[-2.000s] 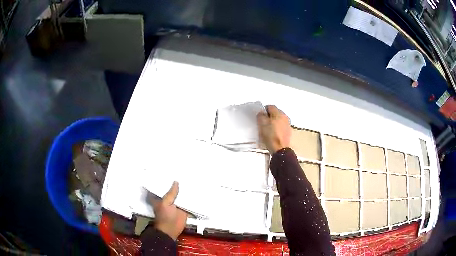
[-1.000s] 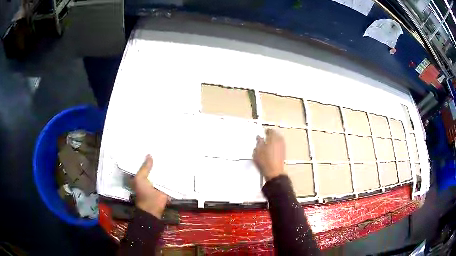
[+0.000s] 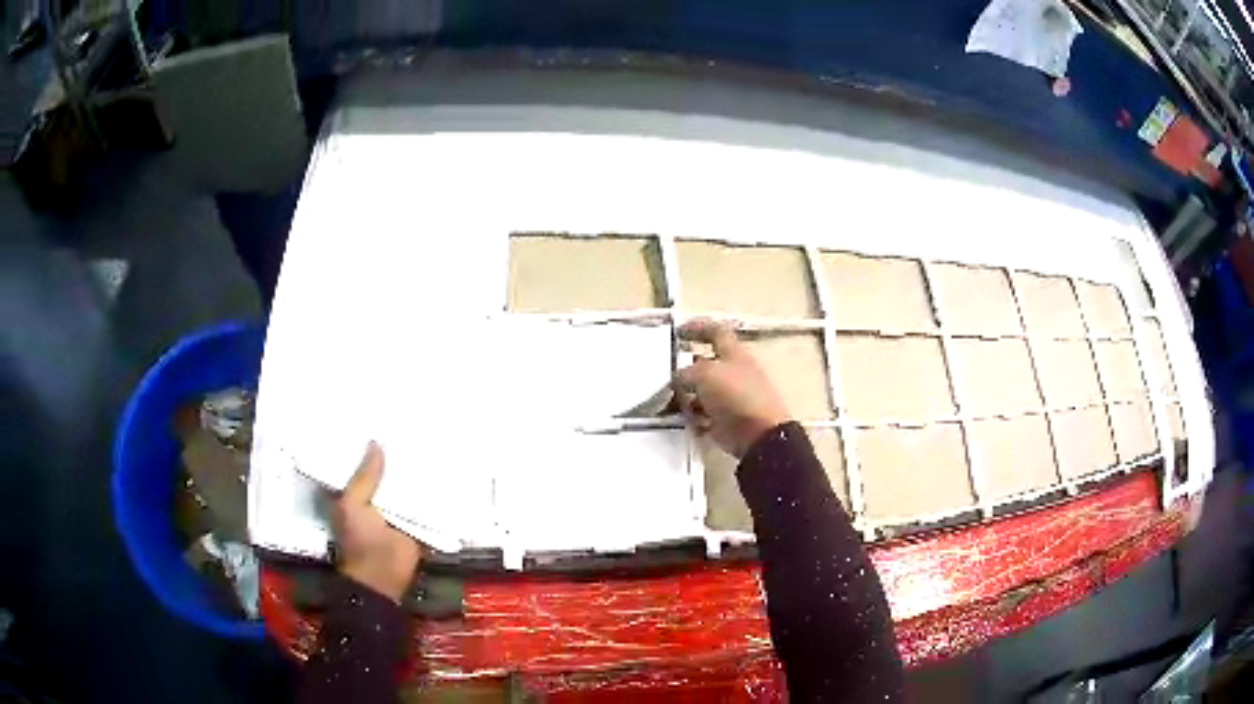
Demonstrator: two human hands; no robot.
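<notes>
A wide white sheet point(image 3: 399, 193) lies in front of me, its right part a thin white grid with tan rectangles point(image 3: 901, 377) in the openings. My right hand point(image 3: 729, 392) is at the right edge of a white die-cut piece point(image 3: 591, 365), its fingers gripping the edge. The piece's lower right corner is lifted and shows a grey underside. My left hand point(image 3: 376, 546) holds white pieces point(image 3: 365, 498) low over the sheet's front left, thumb on top. The number held cannot be told, as white blends into white. Another uncut-looking white area point(image 3: 598, 481) lies in front.
A round blue bin point(image 3: 138, 475) with tan and white scraps stands left of the sheet. A red, film-wrapped edge point(image 3: 550, 619) runs along the front. The dark blue press point(image 3: 770, 41) stands behind. A grey panel point(image 3: 231, 113) is at the back left.
The back-row piece my right hand held two seconds ago has left its opening, which now shows tan. My right hand has moved to the piece in front of it. My left hand keeps its hold.
</notes>
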